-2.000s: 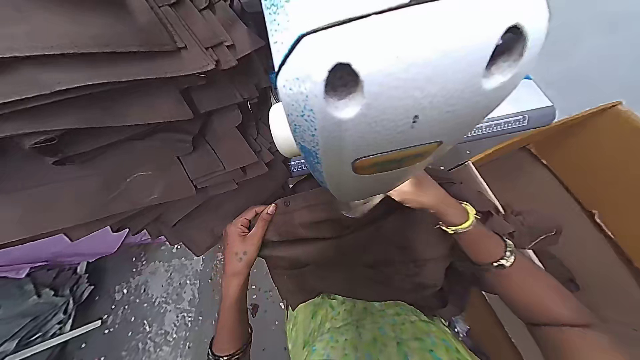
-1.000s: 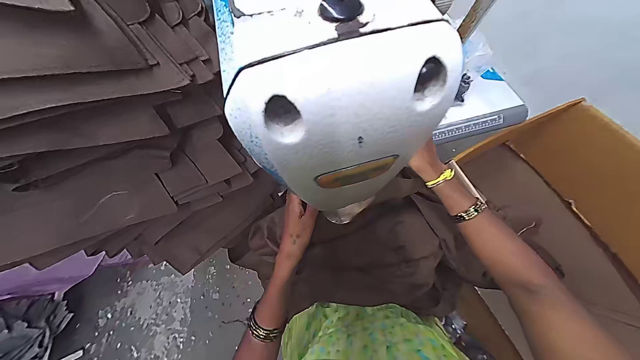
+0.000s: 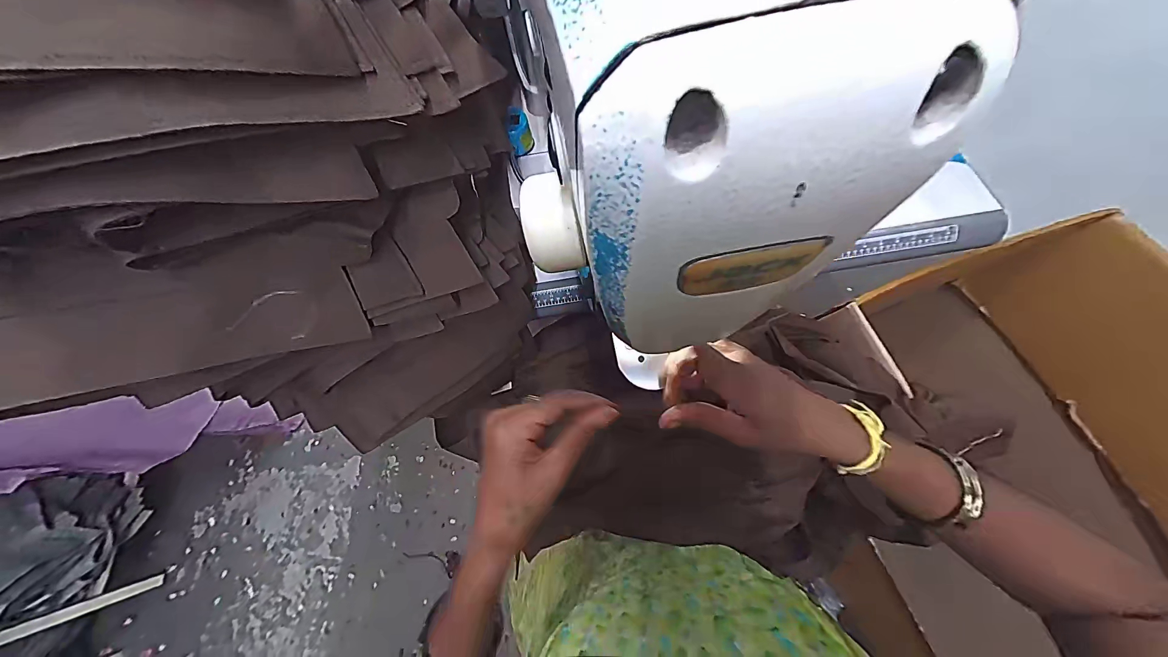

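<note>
Dark brown fabric (image 3: pixel 675 474) lies over my lap and runs up under the head of a white sewing machine (image 3: pixel 757 182). My left hand (image 3: pixel 538 456) hovers over the fabric, left of the needle area, its thumb and forefinger tips close together; whether a thread is between them cannot be seen. My right hand (image 3: pixel 730 392) is just below the machine head, fingers curled and thumb toward the left hand; its fingertips are partly against the machine's lower edge, and what they hold, if anything, is unclear. The needle is hidden.
Stacked brown fabric pieces (image 3: pixel 182 201) rise at the left beside the machine. Below them are purple cloth (image 3: pixel 119 433) and a dark cloth heap (image 3: pixel 55 538). An open cardboard box (image 3: pixel 1077 310) with brown fabric stands at the right. The floor (image 3: pixel 301 529) is littered with scraps.
My left hand has come out from beside the machine head and is off the fabric. My right hand, mostly hidden behind the head before, now shows below it. The view has shifted.
</note>
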